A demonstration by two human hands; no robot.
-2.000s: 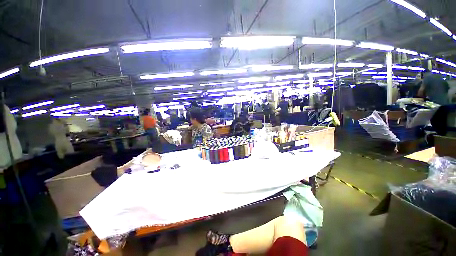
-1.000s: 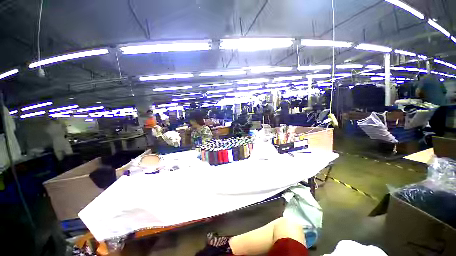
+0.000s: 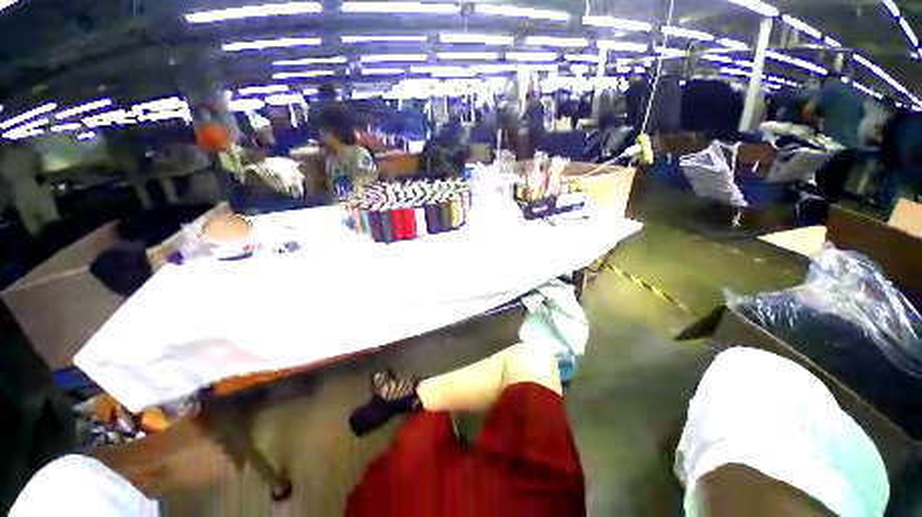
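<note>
No hand of mine shows. A white rounded cloth shape, seemingly a sleeve (image 3: 773,429), fills the lower right with a brown area below it; another white shape (image 3: 81,492) is cut off at the lower left. Nearest in front is the table with a white cover (image 3: 303,303). On it stand a dense block of thread spools (image 3: 409,217) with red, grey and dark sides, and a dark tray (image 3: 551,202) of upright sticks. A tan-rimmed round disc (image 3: 227,232) lies at the table's left, with small dark bits near it.
Light green cloth (image 3: 556,318) hangs by the table's right end. An open carton with clear plastic (image 3: 859,303) is at right, another carton (image 3: 66,283) at left. A mixed scrap box (image 3: 116,419) is below. A person (image 3: 349,162) is across the table.
The view has tilted down, so the table sits higher and more of the red shorts shows. The white shape at lower right is much larger, and one has appeared at lower left.
</note>
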